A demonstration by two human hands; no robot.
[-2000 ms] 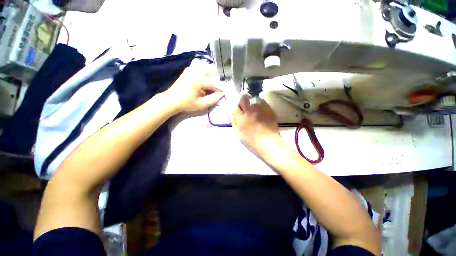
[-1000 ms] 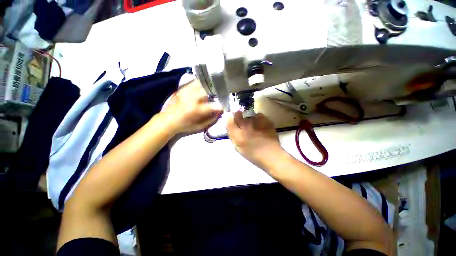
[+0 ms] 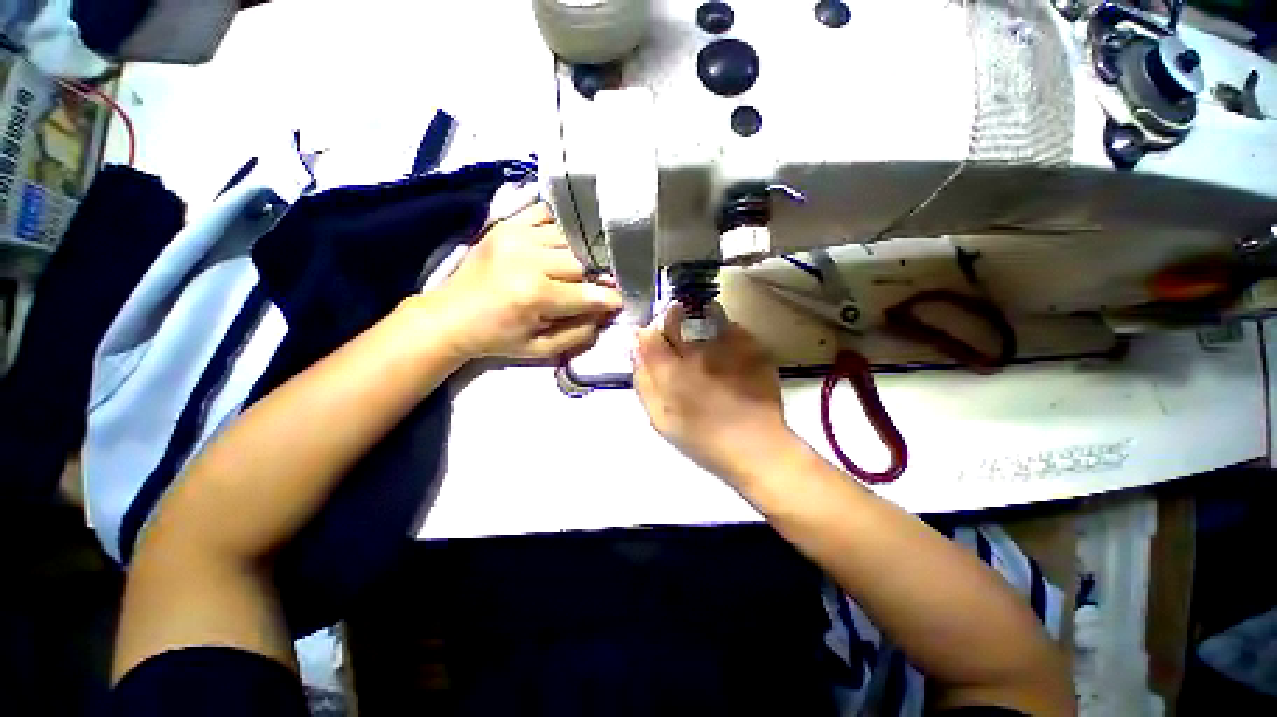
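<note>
The white sewing machine head [image 3: 868,112] stands over the table. My left hand [image 3: 525,294] lies left of the needle area, fingers bent on pale cloth at the edge of the navy garment body [image 3: 364,252]. My right hand [image 3: 712,378] is just right of it, its fingertips close under the presser area. A narrow band [image 3: 581,381] curves out below, between my hands. What my fingertips pinch is too bright and small to tell. The needle is hidden.
Scissors with dark red handles [image 3: 864,420] lie under the machine arm, one loop towards me. A pale and navy striped panel [image 3: 168,364] hangs at the left. A printed box [image 3: 49,154] stands at the far left. Striped cloth [image 3: 1015,581] lies below the table's front edge.
The camera view has shifted, moving the machine and table in the picture. My hands stay close to the needle area, with only slight changes in finger position.
</note>
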